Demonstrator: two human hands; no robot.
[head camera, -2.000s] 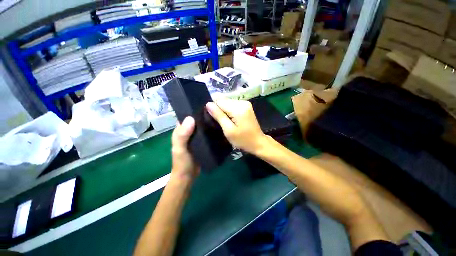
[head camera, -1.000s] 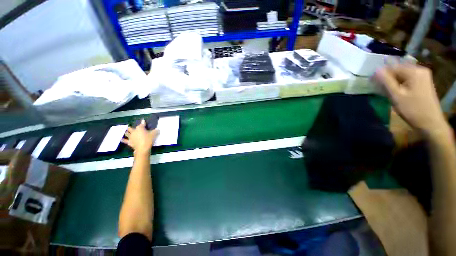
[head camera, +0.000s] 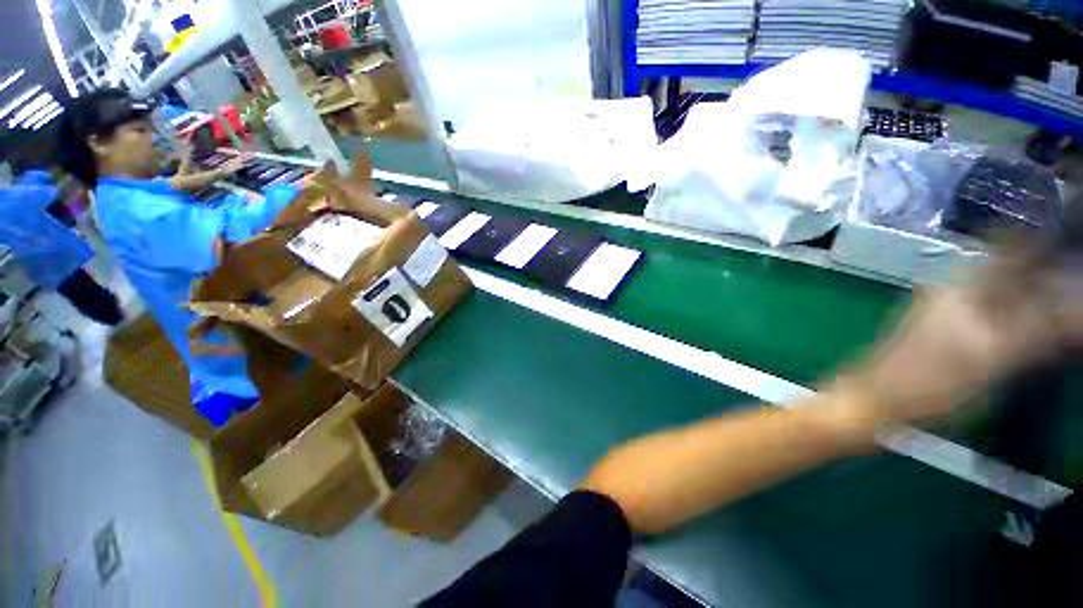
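Note:
A row of flat black product boxes with white rectangles (head camera: 606, 271) lies along the far side of the green conveyor belt (head camera: 534, 380). My left hand (head camera: 938, 356) is strongly blurred at the right, over the belt, with its arm stretched across from the bottom centre. Whether it holds anything cannot be told. A dark, blurred mass (head camera: 1045, 416) lies beside and beyond it at the right edge, its outline unclear. My right hand cannot be made out.
A torn brown carton with white labels (head camera: 356, 285) stands at the belt's left end. A coworker in blue (head camera: 154, 238) is behind it. Open cartons (head camera: 321, 457) are on the floor below. White plastic bags (head camera: 760, 166) and a white bin (head camera: 903, 249) line the belt's back.
The view has swung left, bringing the coworker and floor cartons in. My left hand has left the row of boxes and moved right. My right hand has dropped out of clear view.

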